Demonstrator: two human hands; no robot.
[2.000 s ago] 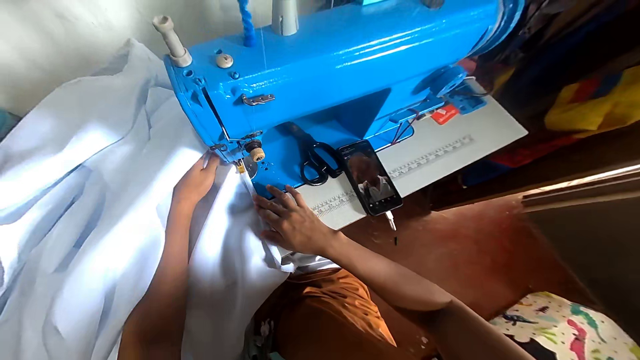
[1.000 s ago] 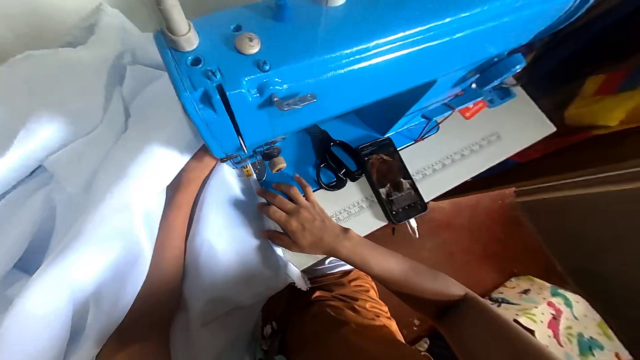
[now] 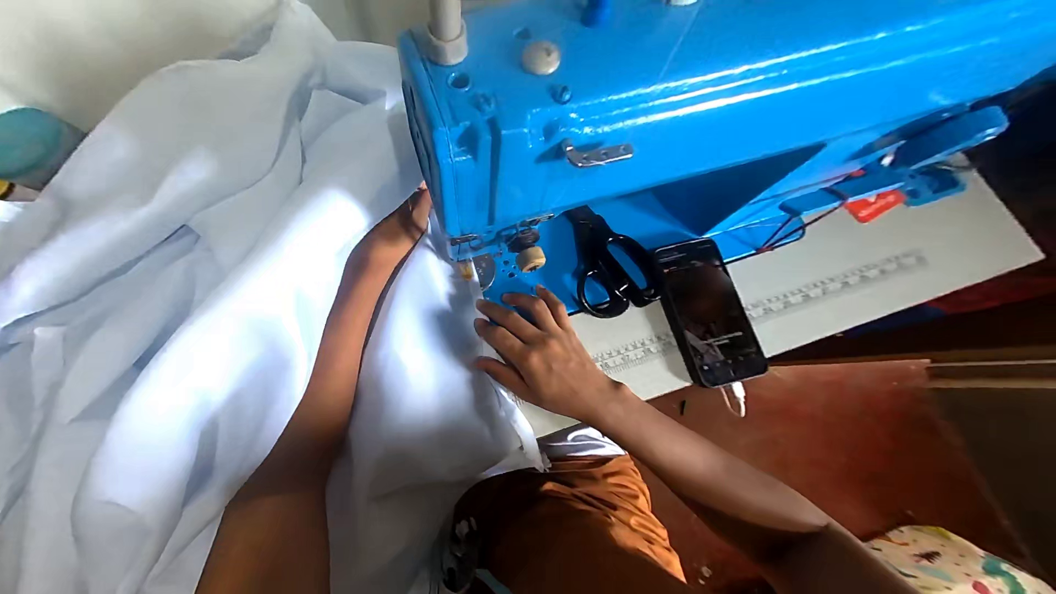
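Note:
White fabric (image 3: 412, 355) runs under the head of a blue sewing machine (image 3: 701, 91), its right edge in line with the needle area. My left hand (image 3: 408, 219) lies on the cloth beside and partly behind the machine head, its fingertips hidden there. My right hand (image 3: 540, 351) rests palm down with spread fingers at the fabric's edge, just in front of the needle area. Black-handled scissors (image 3: 615, 272) lie on the machine bed to the right of that hand, touching or close to a smartphone (image 3: 711, 313).
A printed ruler scale (image 3: 833, 285) marks the pale table (image 3: 973, 239). A white cable (image 3: 737, 400) hangs from the phone. More white cloth is heaped at left, near a teal round object (image 3: 33, 144). A red tag-like piece (image 3: 874, 205) sits under the machine arm.
My left hand has moved farther back along the cloth, from beside the needle area to behind the machine head. The view has moved closer to the machine.

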